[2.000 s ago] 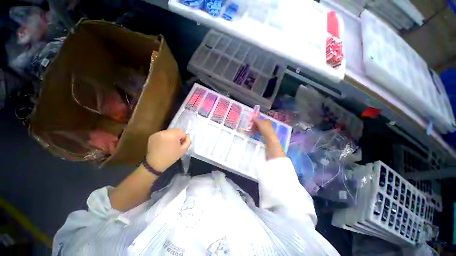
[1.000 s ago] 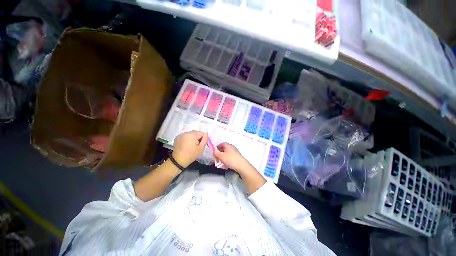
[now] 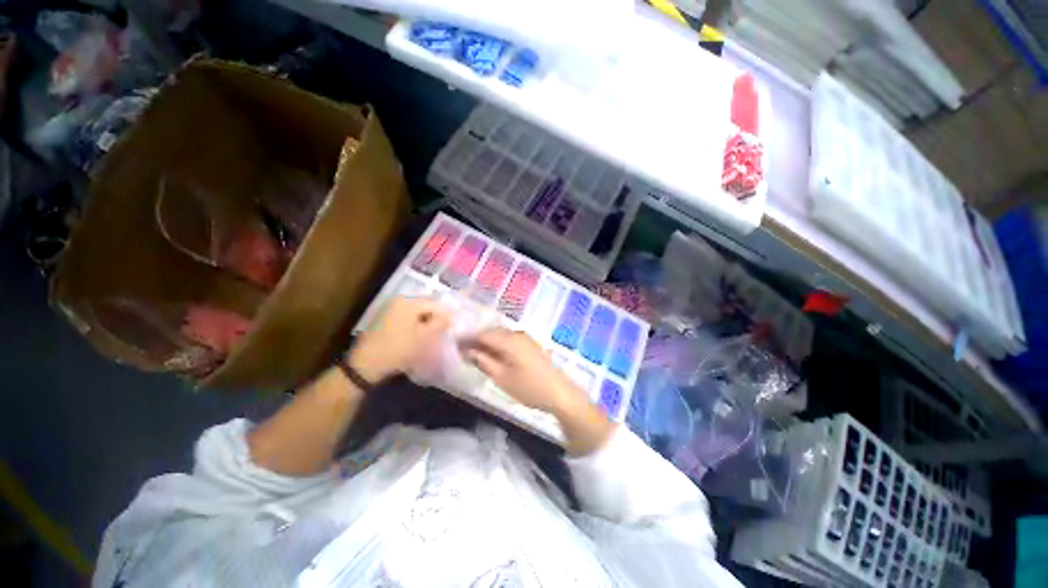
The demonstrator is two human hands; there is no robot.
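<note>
A white compartment tray lies in front of me at lap height, tilted in view. Its far row holds pink-red parts at the left and blue-purple parts at the right. My left hand, with a dark wrist band, is over the tray's near left part and holds a crinkled clear plastic bag. My right hand is beside it over the tray's middle, fingers bent at the bag's right edge. Blur hides whether the right fingers grip the bag or a small part.
An open brown carton with bagged pink parts stands at the left. Stacked divided trays lie beyond my tray. A white shelf with blue and red parts crosses above. Clear bags and rack trays are at the right.
Earlier my right hand was over the tray's far row; it then came back near my left hand. The pink piece between my hands a second ago no longer shows; a clear bag shows there.
</note>
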